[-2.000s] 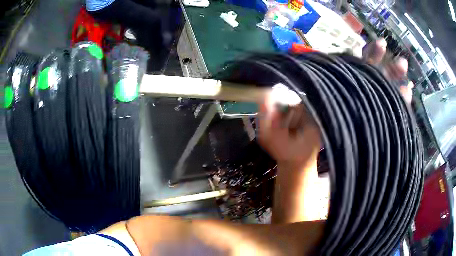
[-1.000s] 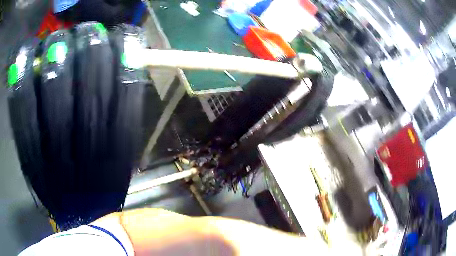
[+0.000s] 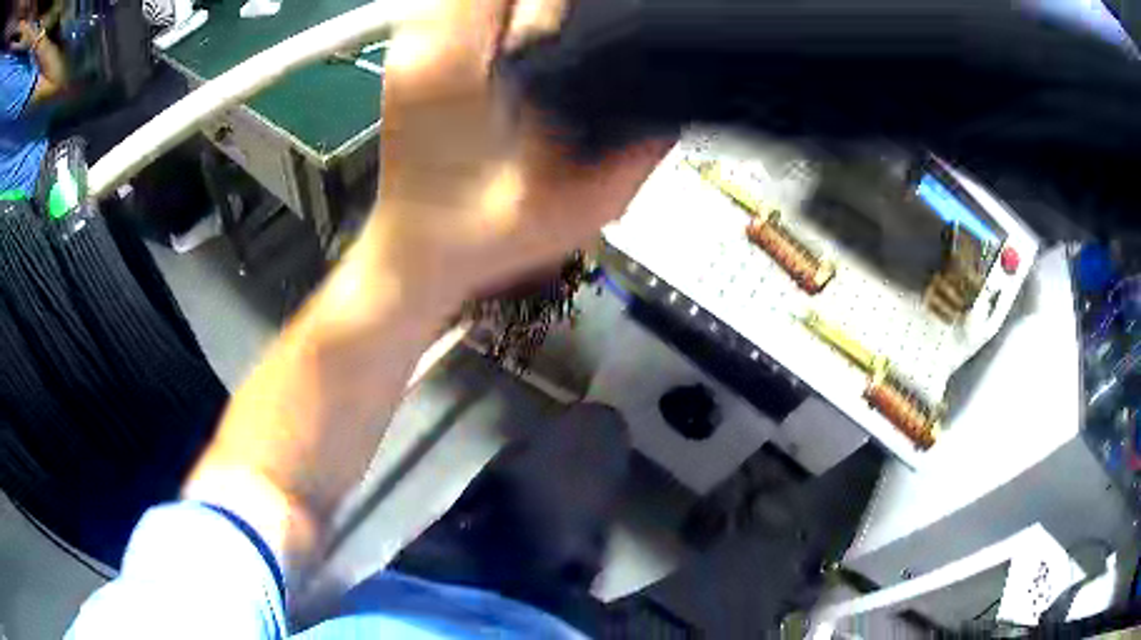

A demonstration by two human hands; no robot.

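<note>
My left hand, bare and blurred, reaches up from the lower left and is closed around a thick black cable bundle, which stretches blurred across the upper right. Its fingertips are partly cut off by the top edge. My right hand is not in view. More black cable coils with a green sticker hang at the left from a pale pole. Many loose cable ends show below my left wrist.
A light perforated tabletop carries two handled fixtures with reddish-brown edges. Stacked fixtures stand by a blue screen and red button. A green table and a person's blue sleeve are at upper left.
The view has swung right towards the perforated tabletop. My left hand has come up in front of the pole with the black bundle. The right hand seen earlier at the large coil is gone.
</note>
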